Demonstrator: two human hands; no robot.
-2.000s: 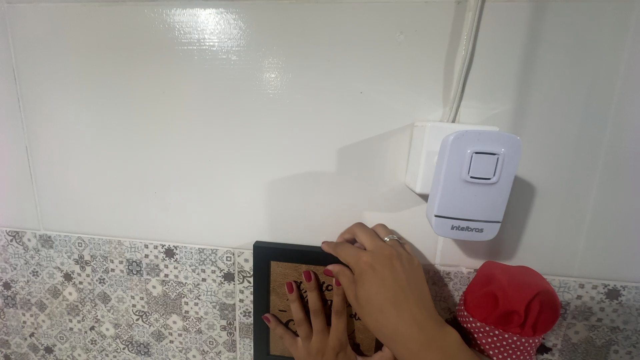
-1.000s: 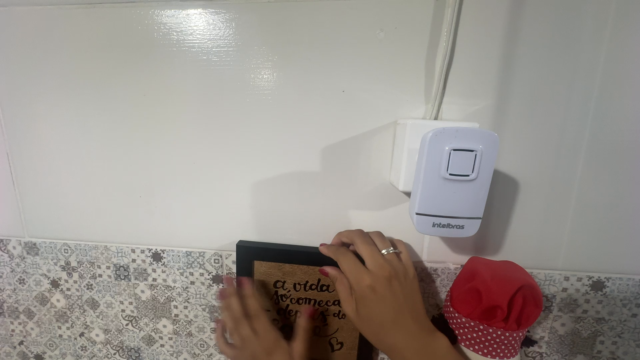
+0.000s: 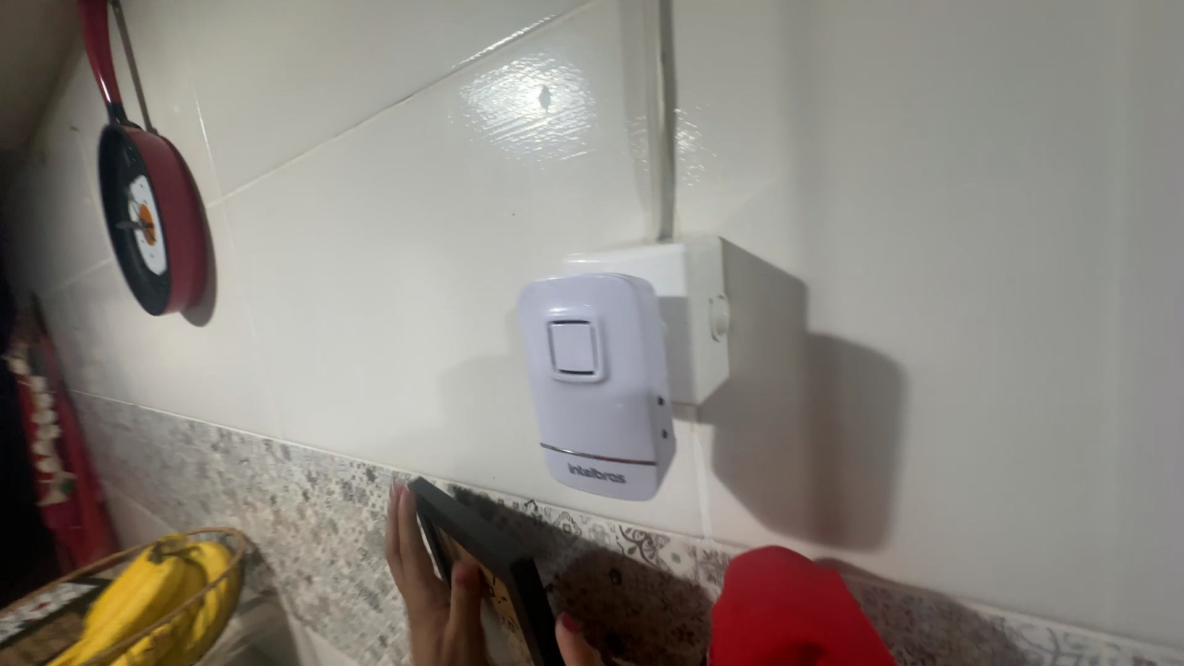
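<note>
A black-framed sign [image 3: 504,573] with a wooden-looking face and dark lettering stands tilted by the patterned tiles at the bottom. My left hand [image 3: 430,583] holds its left edge, with fingers up along the frame and the thumb over the front. At the frame's lower right, part of my right hand [image 3: 575,643] touches or nearly touches the edge; most of it is out of view. Above the frame, a white Intelbras plug-in doorbell unit [image 3: 597,388] sits in a white wall socket box [image 3: 703,324]. A red cloth cap-like cover [image 3: 791,610] is at the lower right.
A red-sided pan-shaped wall piece [image 3: 153,222] with a fried-egg picture hangs at the upper left. Yellow bananas [image 3: 153,592] lie in a wire basket [image 3: 236,555] at the lower left. A red cloth [image 3: 69,462] hangs at the far left. A cable conduit [image 3: 664,120] runs up the white tiles.
The view has swung left, bringing in the pan and bananas. My left hand has gone from the sign's face to its left edge, and the frame is now seen from the side.
</note>
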